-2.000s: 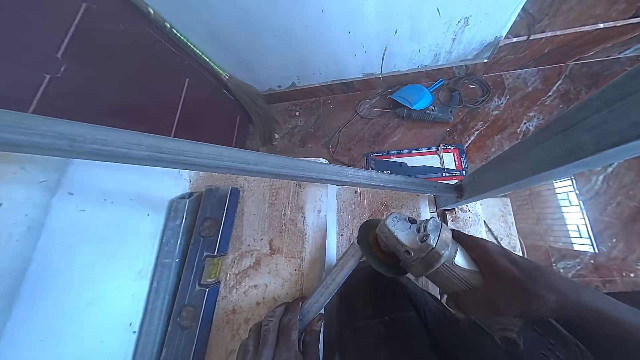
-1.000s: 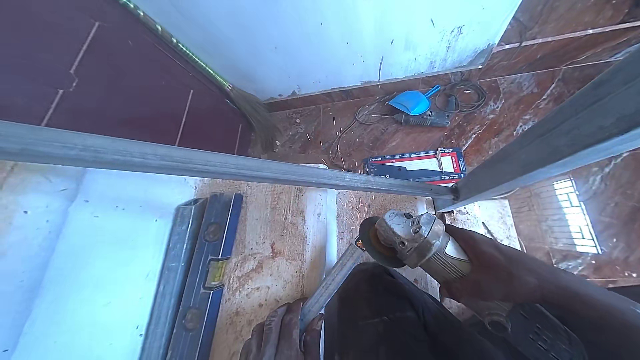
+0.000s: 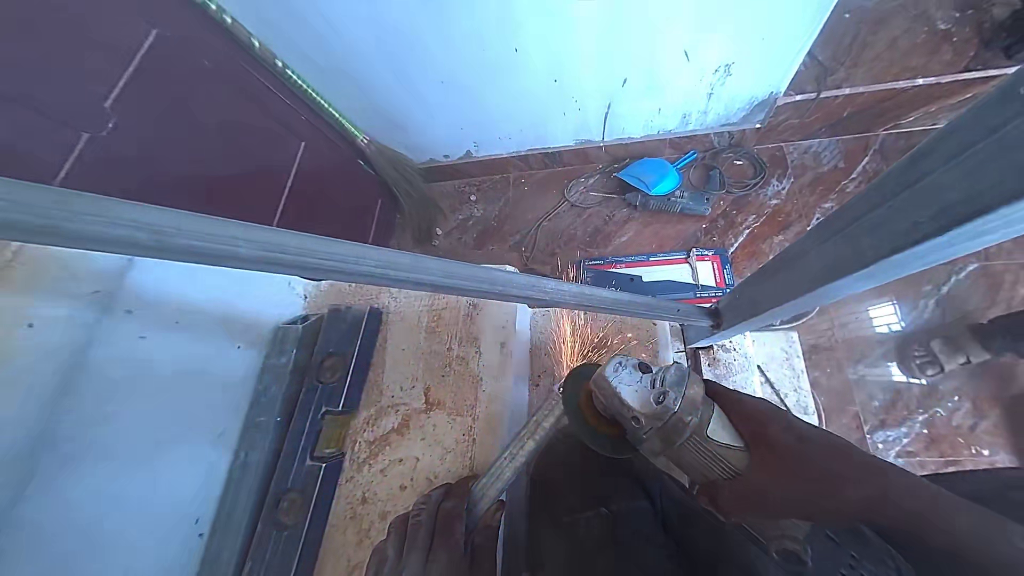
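Observation:
My right hand (image 3: 768, 472) is closed around the body of an angle grinder (image 3: 668, 404) at the lower right. The grinder's disc (image 3: 592, 408) meets the upper end of a short metal bar (image 3: 520, 452), and orange sparks (image 3: 578, 336) spray upward from there. At the bottom centre my left hand (image 3: 440, 532) grips the lower part of that bar against the stained board (image 3: 408, 400). To the left of this hand lie a blue spirit level (image 3: 320, 448) and, alongside it, a square metal tube (image 3: 260, 448).
A long metal tube (image 3: 360, 268) crosses above the work and joins a thick metal post (image 3: 864, 216) at right. Behind are a flat box (image 3: 656, 276), a blue dustpan (image 3: 652, 176), a corded power tool (image 3: 672, 202) and a broom (image 3: 408, 184). Another person's foot (image 3: 936, 352) shows at right.
Sparks now fly from the disc where none showed before. A person's foot has come into view at the right edge. Both my hands keep their holds.

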